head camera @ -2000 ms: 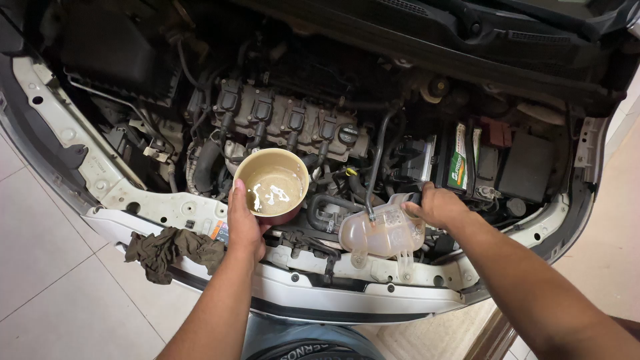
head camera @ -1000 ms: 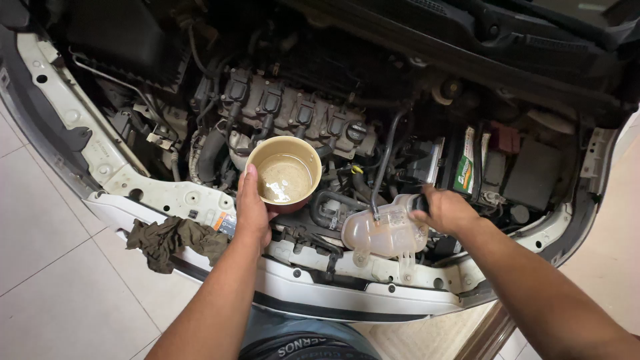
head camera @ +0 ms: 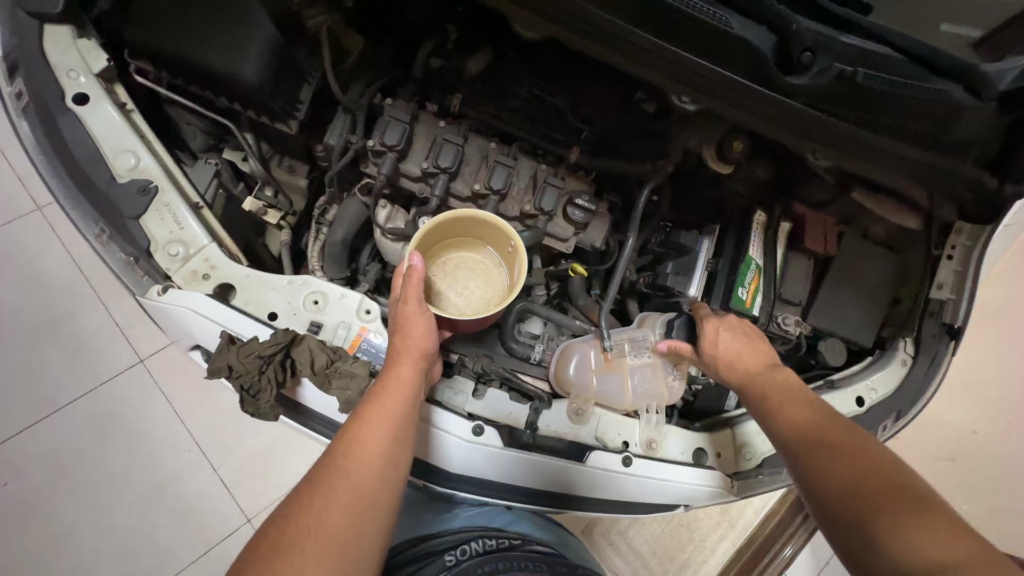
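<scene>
My left hand [head camera: 416, 320] grips a round pot [head camera: 466, 266] with a cream inside and a dark red outside; clear liquid lies in it. The pot is over the front of the engine [head camera: 480, 164]. At the right, my right hand [head camera: 724, 344] has its fingers around the black cap [head camera: 682, 330] of a translucent plastic coolant expansion tank [head camera: 620, 368]. Whether the cap is seated cannot be told. The tank rests near the front crossmember, with a dark hose [head camera: 628, 248] running up from its top.
A crumpled dark cloth [head camera: 280, 372] hangs over the car's front edge [head camera: 320, 400]. Right of the engine sits a car battery [head camera: 748, 272] with a green label. The black oil filler cap [head camera: 580, 208] is behind the pot. Windshield cowl parts [head camera: 768, 72] run along the back.
</scene>
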